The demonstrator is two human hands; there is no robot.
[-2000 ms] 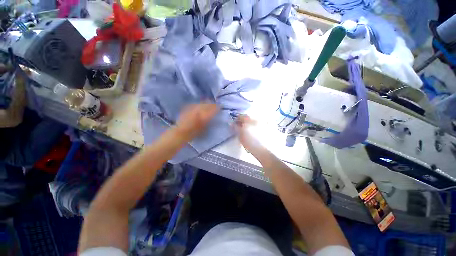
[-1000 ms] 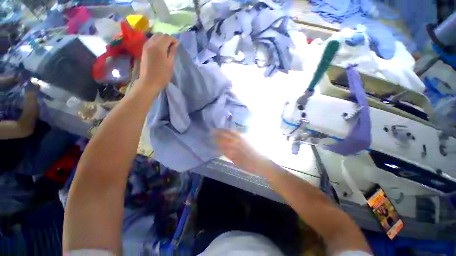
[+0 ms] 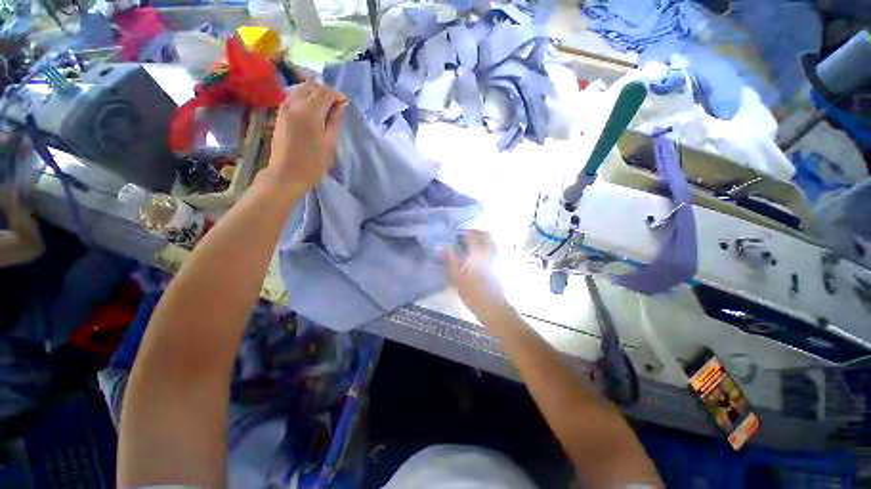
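A blue-grey garment piece (image 3: 368, 258) lies in loose folds on the white machine table and hangs slightly over its front edge. My left hand (image 3: 308, 129) pinches its upper left part, raised towards the back. My right hand (image 3: 468, 258) is at its right edge, fingertips on the cloth; the fingers look closed on the edge, slightly blurred. The white sewing machine head (image 3: 611, 215) is right of my right hand, with a lavender fabric strip (image 3: 676, 229) over it and a green-handled tool (image 3: 616, 124) standing at its end.
Cut pieces (image 3: 477, 72) lie heaped behind the work. Shears (image 3: 611, 353) lie below the machine head. A phone (image 3: 723, 401) is at the front right. A red plastic bag (image 3: 229, 91), a bottle (image 3: 172, 215) and a grey box (image 3: 105, 124) stand left. A person's arm (image 3: 17, 224) shows far left.
Over the last second my right hand has shifted slightly right and up to the cloth's right edge. Compared with two seconds ago, my left hand has moved up and left, raising the cloth.
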